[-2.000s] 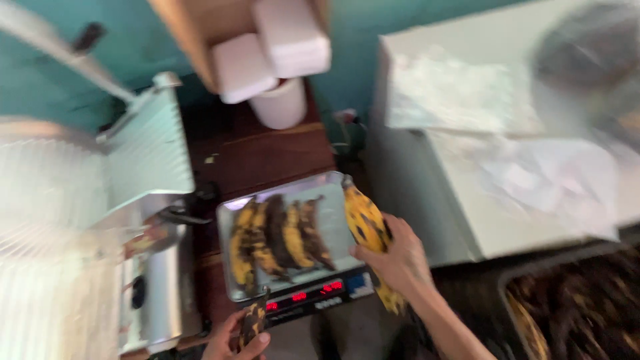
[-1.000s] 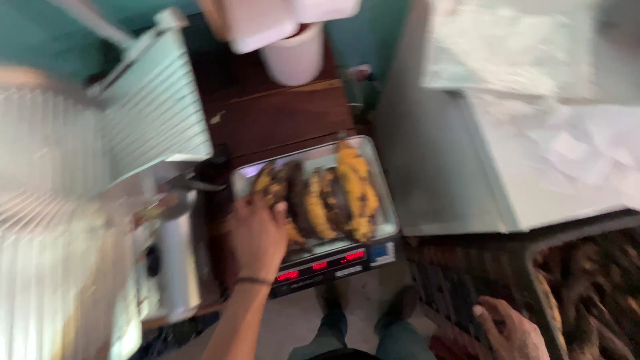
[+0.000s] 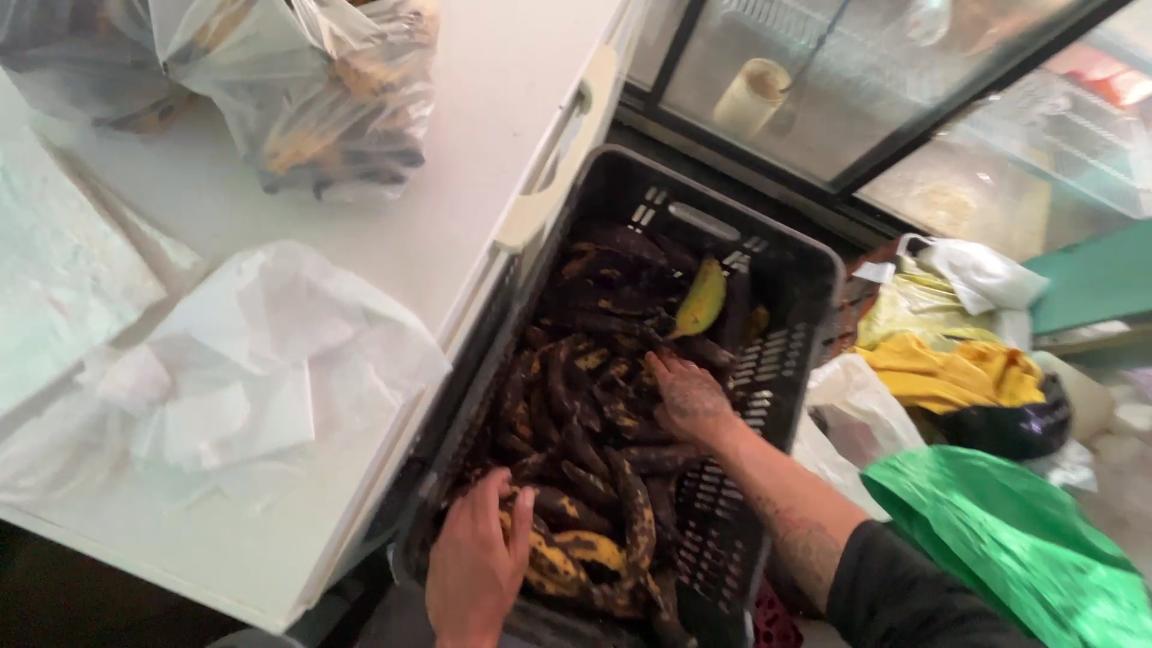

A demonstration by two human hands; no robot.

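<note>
A black plastic crate (image 3: 823, 261) holds a heap of dark, overripe plantains (image 3: 576, 387). My right hand (image 3: 691, 403) rests on the heap near the crate's right side, its fingertips among the fruit; whether it grips one is hidden. At the near left edge, my left hand (image 3: 477, 558) touches the fruit with its fingers slightly apart, beside yellow-and-black plantains (image 3: 558, 562). A greenish-yellow plantain (image 3: 702, 299) lies farther back, beyond my right hand.
A white chest freezer (image 3: 360, 234) stands left of the crate, with plastic bags of plantains (image 3: 333, 117) and a crumpled white bag (image 3: 243, 378) on top. Behind is a glass-fronted cooler (image 3: 801, 90). A green plastic bag (image 3: 1017, 531) and a yellow cloth (image 3: 954, 373) lie at the right.
The view has swung right, from the scale with its tray of plantains to the crate. My left hand, earlier at the tray, is now at the crate. The right hand is now on the heap.
</note>
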